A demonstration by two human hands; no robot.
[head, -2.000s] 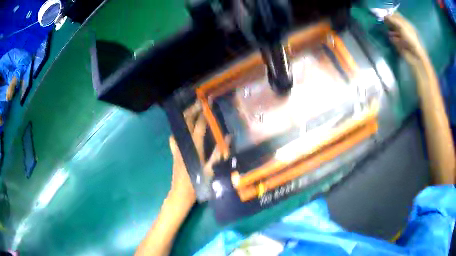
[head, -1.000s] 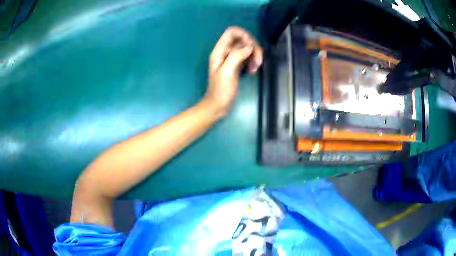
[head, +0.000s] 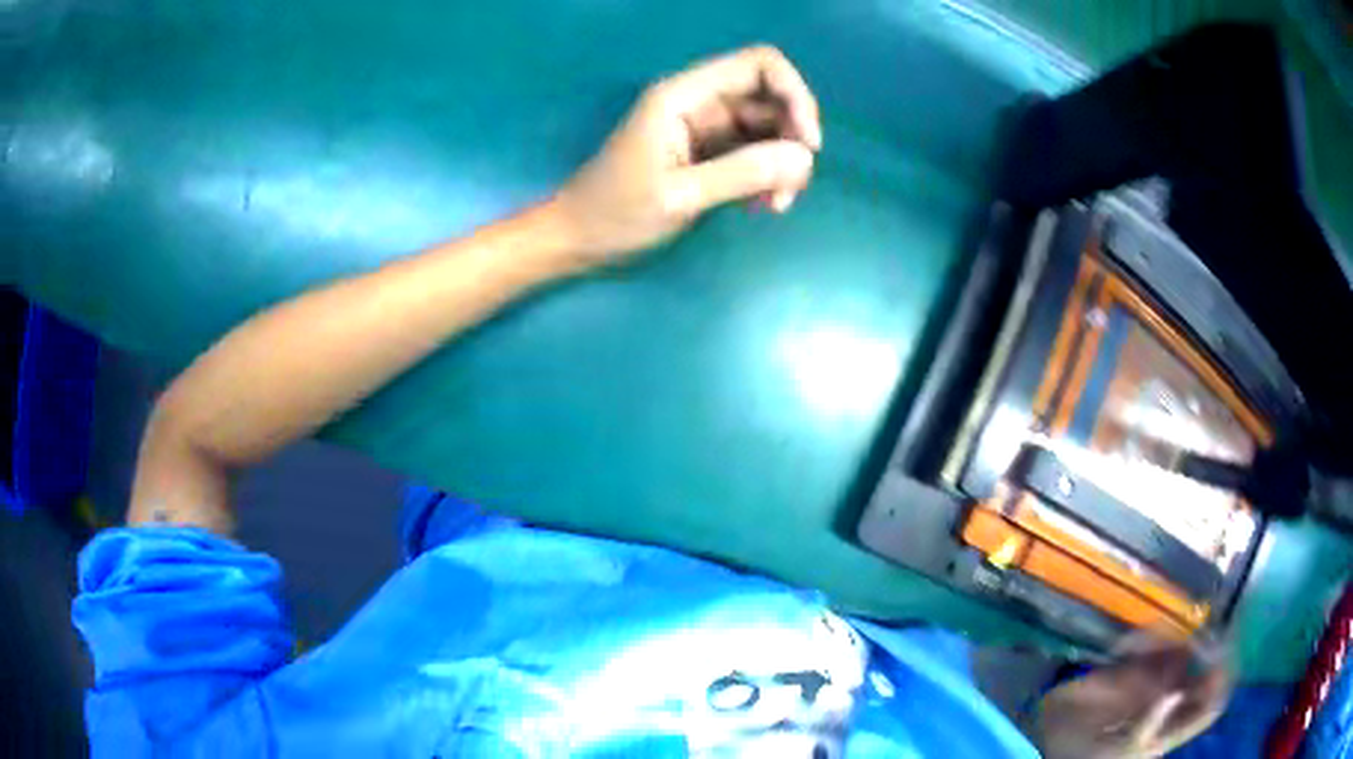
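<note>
The pressing fixture [head: 1150, 408] sits tilted in the picture at the right, with a black base, orange nest plates [head: 1091, 564] and a glare-covered plate in its middle. A black clamp arm [head: 1239, 475] reaches over that plate from the right. My left hand [head: 698, 156] is over the mat, left of the fixture and apart from it, with loosely curled fingers and no visible object. My right hand [head: 1143, 697] is blurred at the fixture's near right corner; its fingertips are unclear, and whether it touches or holds anything cannot be told.
The glossy green mat [head: 712, 386] covers the bench. A tall black block [head: 1187, 134] stands at the fixture's back. A red ribbed handle [head: 1318, 675] is cut off at the lower right edge. A blue object [head: 57, 408] shows at the far left, below the bench edge.
The view has turned, so the fixture appears more slanted and farther right. My left hand shows farther from the fixture. My right hand has come into view at its near corner.
</note>
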